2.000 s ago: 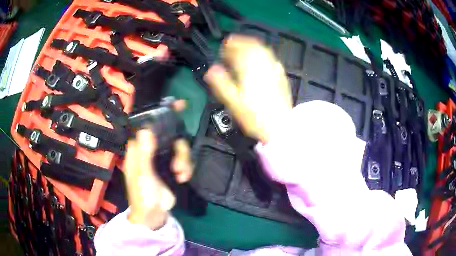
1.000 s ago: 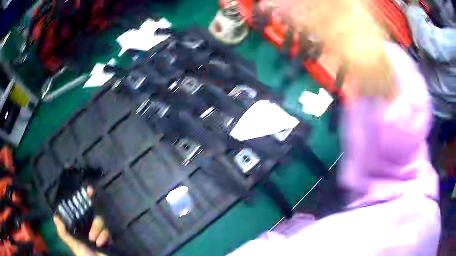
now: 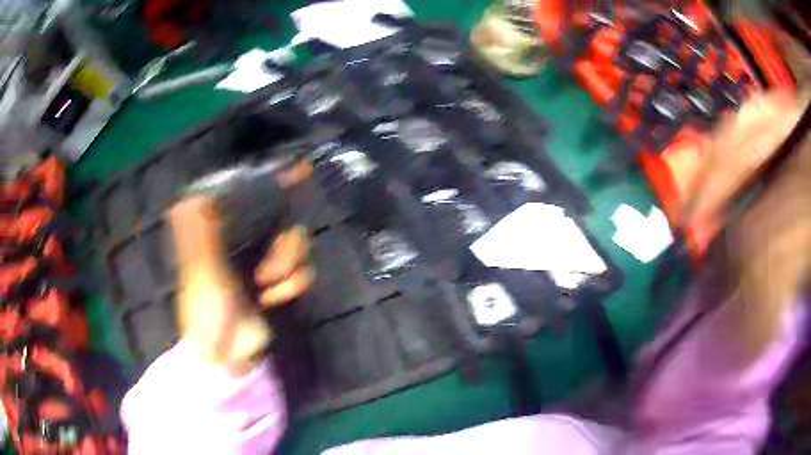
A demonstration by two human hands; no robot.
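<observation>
My left hand (image 3: 236, 284) is blurred over the left part of the dark foam tray (image 3: 347, 333). It holds a dark stack of smartwatches (image 3: 244, 209) between thumb and fingers. My right hand (image 3: 756, 151) is strongly blurred at the right edge, by the right orange-red tray (image 3: 667, 178); whether it holds anything cannot be told. Several smartwatches (image 3: 489, 304) lie on the right part of the foam tray, with straps hanging over its front edge. A white wipe (image 3: 539, 240) lies on top of them.
More white wipes lie behind the foam tray (image 3: 347, 22) and to its right (image 3: 642, 233). A small squat bottle (image 3: 509, 40) stands at the back. An orange-red tray (image 3: 40, 302) is at the left. A white machine (image 3: 84, 98) is at the back left.
The view has swung right, then slightly back. My left hand with the stack has moved over the foam tray. My right hand has moved from the tray's middle to the right orange-red tray.
</observation>
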